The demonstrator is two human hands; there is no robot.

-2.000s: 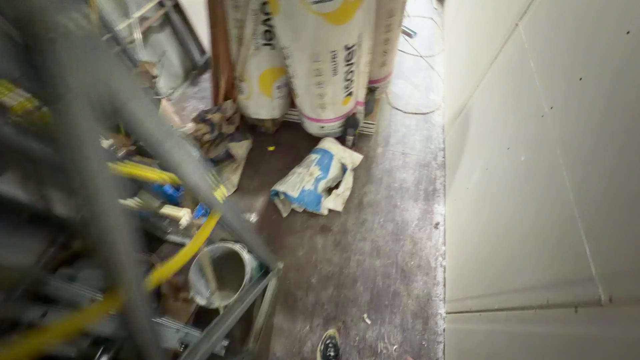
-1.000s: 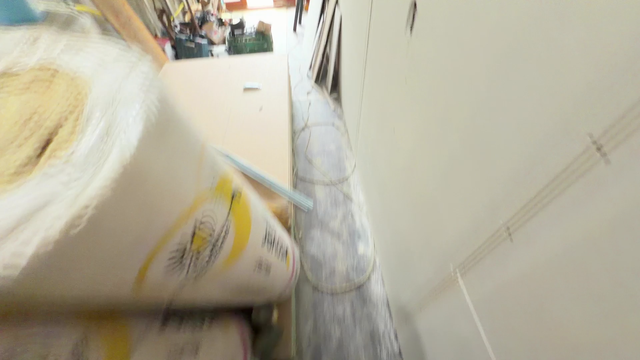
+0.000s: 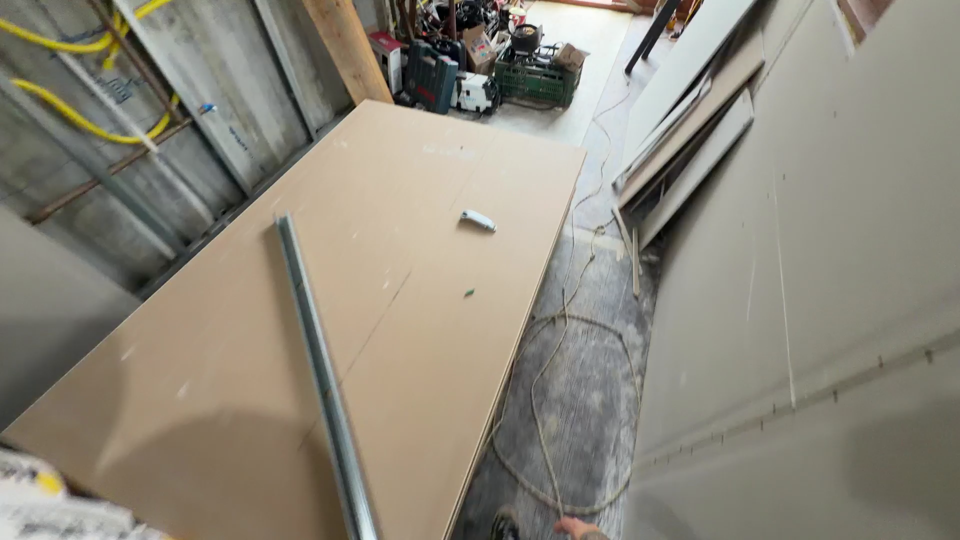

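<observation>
At the bottom edge, my right hand [image 3: 581, 528] shows only in part, its fingertips at a thin rope [image 3: 564, 319] that lies in loops on the floor; whether the fingers grip it cannot be told. My left hand is out of view. To the left, a stack of brown-faced boards [image 3: 420, 322] lies flat. A metal profile [image 3: 319, 360] lies lengthwise on top. Right of it are a utility knife [image 3: 478, 220] with a pale handle and a small green piece [image 3: 469, 292].
Leftover boards [image 3: 697, 150] lean on the pale panelled wall [image 3: 825, 300] at right. A green crate [image 3: 536, 81] and a tool case [image 3: 433, 77] stand beyond the stack. Metal studs and yellow conduit [image 3: 82, 124] line the left wall. A wrapped insulation roll [image 3: 60, 506] is at lower left.
The view has moved forward past the insulation rolls, over the board stack. A hand now shows at the bottom edge; none was visible in the earlier frames.
</observation>
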